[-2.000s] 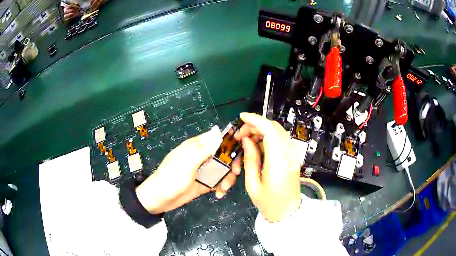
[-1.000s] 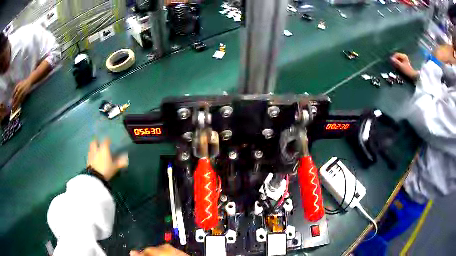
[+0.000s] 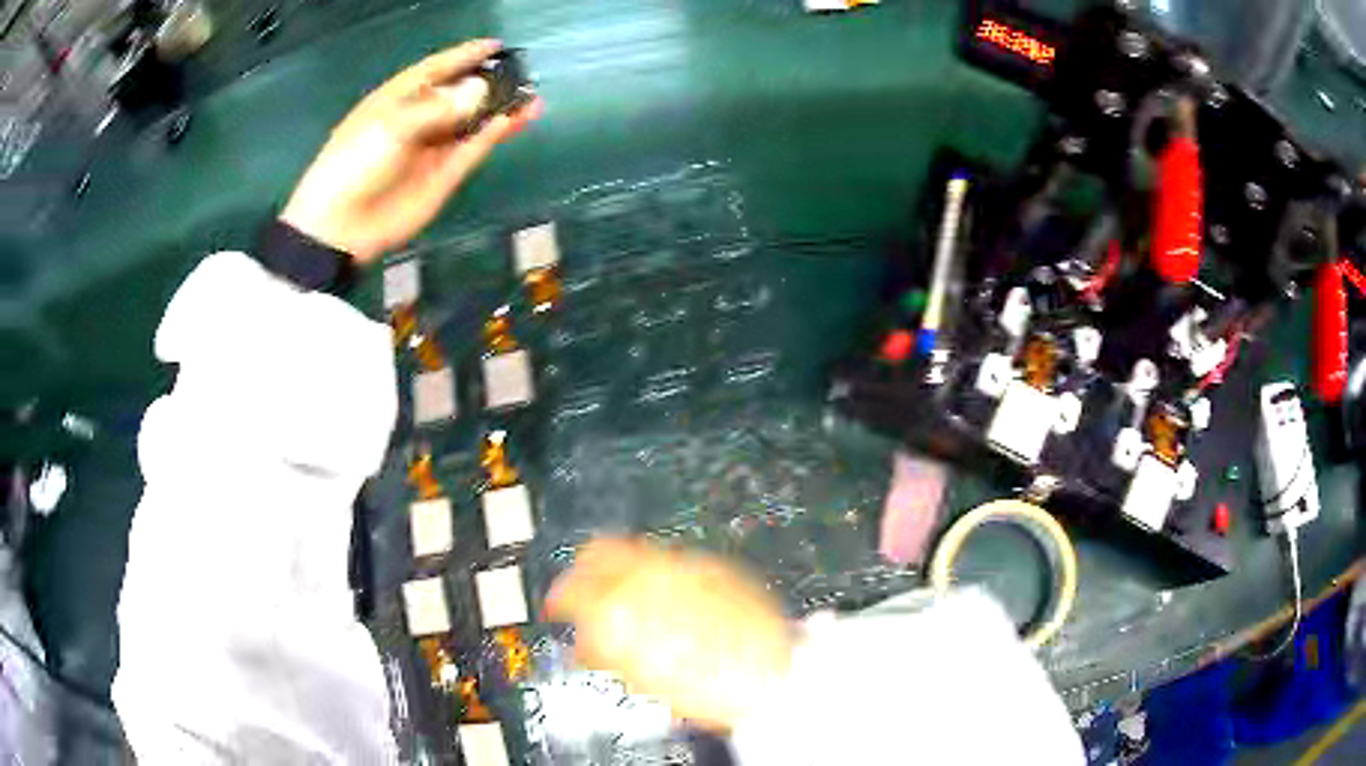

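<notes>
My left hand (image 3: 393, 157), at the upper left, pinches a small black housing (image 3: 510, 83) between thumb and fingers above the green mat. My right hand (image 3: 667, 621) is motion-blurred at lower centre, beside the display modules; whether it holds anything cannot be told. Whitish square display modules (image 3: 507, 516) with orange flex tails lie in columns in the clear blister tray (image 3: 659, 322). The black two-station fixture (image 3: 959, 404) stands at right with a whitish square in each nest (image 3: 1023, 419).
A masking tape roll (image 3: 1004, 569) and a pink pad (image 3: 912, 509) lie in front of the fixture. A pen-like tool (image 3: 945, 277) lies on its left side, near red toggle handles (image 3: 1178, 210). A white power strip (image 3: 1285, 457) is at far right.
The view has swung from the fixture down to the tray. My left hand, apparently empty one second ago, now holds the black housing. My right hand has come over the tray side.
</notes>
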